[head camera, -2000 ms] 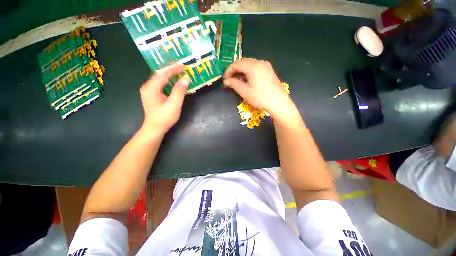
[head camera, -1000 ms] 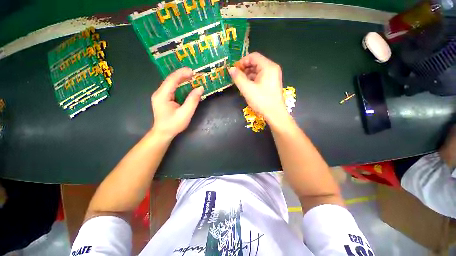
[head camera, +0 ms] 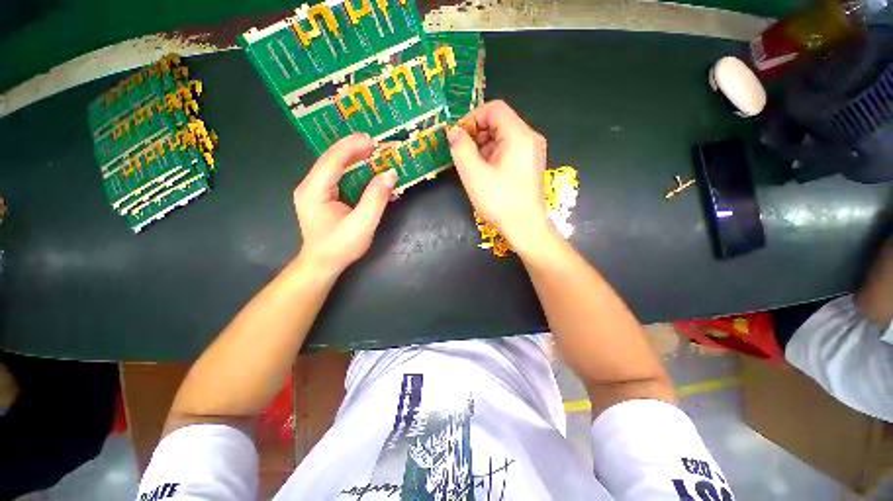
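A green PCB panel (head camera: 318, 125) with three rows of small boards is held tilted above the bench; orange-yellow parts stand on each row. My left hand (head camera: 343, 207) grips its lower left edge between thumb and fingers. My right hand (head camera: 501, 168) is at the panel's lower right corner, with a yellow part (head camera: 467, 127) pinched between thumb and fingertip, mostly hidden by the fingers. A loose pile of yellow parts (head camera: 496, 238) lies on the bench, partly behind my right wrist. A stack of unfilled panels (head camera: 468, 70) shows behind the held panel.
A fanned stack of filled panels (head camera: 147, 147) lies at left. At right are a single stray yellow piece (head camera: 680, 187), a black phone (head camera: 728, 199), a white oval object (head camera: 738, 86), a dark ribbed housing (head camera: 847, 113) and a reddish bottle (head camera: 805, 37). Another person's sleeve (head camera: 844, 347) shows at lower right.
My right hand has come from above the pile to the panel's right corner, now with a yellow part at its fingertips. Over the last second both hands have barely moved.
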